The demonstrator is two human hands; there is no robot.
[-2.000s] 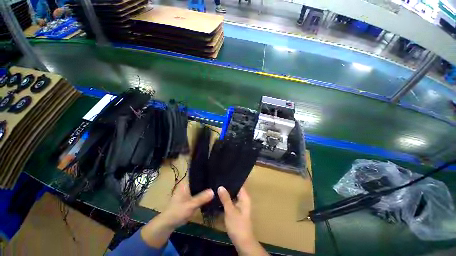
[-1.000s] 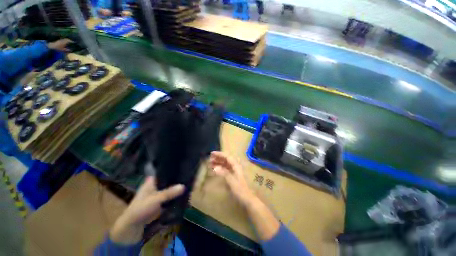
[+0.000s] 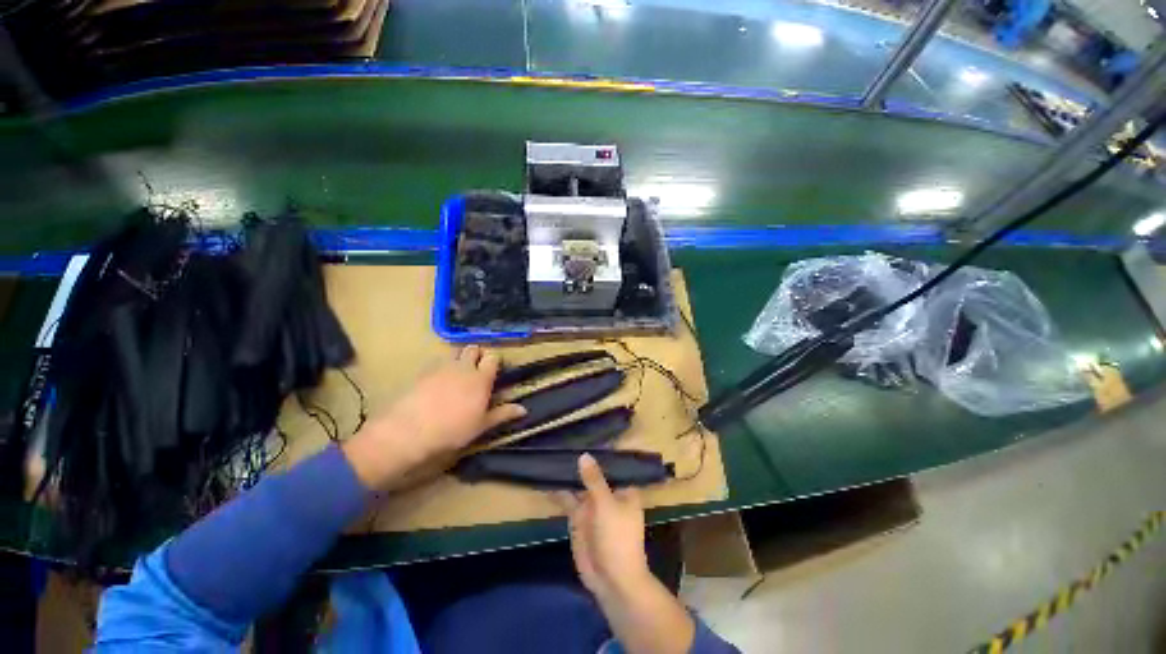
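Several long black wired units lie side by side on the tan cardboard sheet, their thin wires trailing at the right ends. My left hand is bare and grips the left ends of the upper units, covering them. My right hand is bare, with its thumb on top of the nearest unit; its other fingers are partly hidden under the front side of that unit.
A silver-grey screw feeder stands in the blue parts tray behind the units. A heap of black wired units lies at left. The electric screwdriver and a clear plastic bag are at right.
The black units, earlier held as an upright bunch, now lie crosswise side by side on the cardboard. Both hands are over them, and my right hand has closed on the nearest. The view has shifted right.
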